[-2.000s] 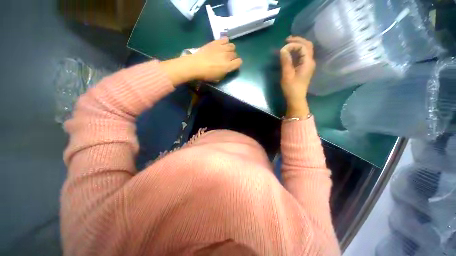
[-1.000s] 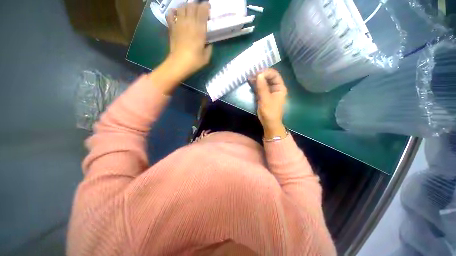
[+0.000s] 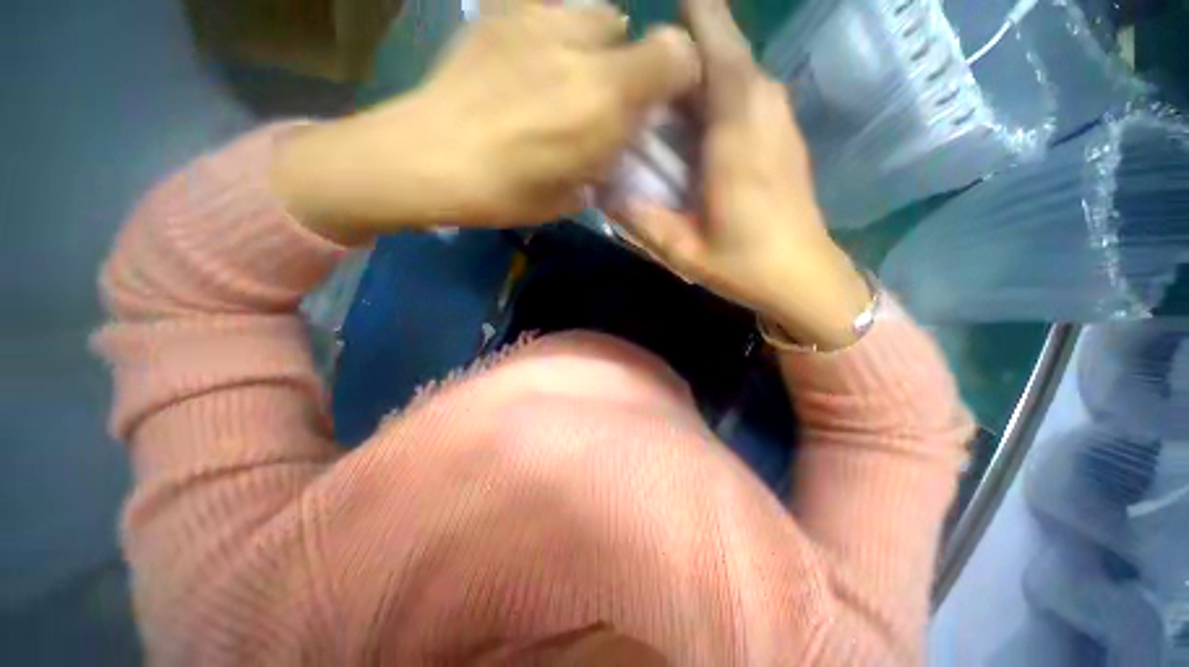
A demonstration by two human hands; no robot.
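Both hands are raised close to the camera and blurred. My left hand point(image 3: 502, 124) reaches from the left, with its fingers bent towards my right hand. My right hand point(image 3: 756, 183) is partly open, its fingers pointing up and its palm facing left. A small whitish object point(image 3: 648, 176) lies between the hands, against the right palm. Blur and the fingers hide what it is and whether the left fingertips grip it. The label sheet seen earlier cannot be made out.
Clear air-column bags point(image 3: 900, 104) lie at the upper right, one with a white item inside. More bags point(image 3: 1108, 469) are at the lower right, beyond the curved metal edge point(image 3: 1011, 456). A brown carton point(image 3: 280, 39) is at the upper left.
Both hands have come together and closer to the camera. My left hand has left the white device at the back, and my right hand has left the label sheet's earlier place.
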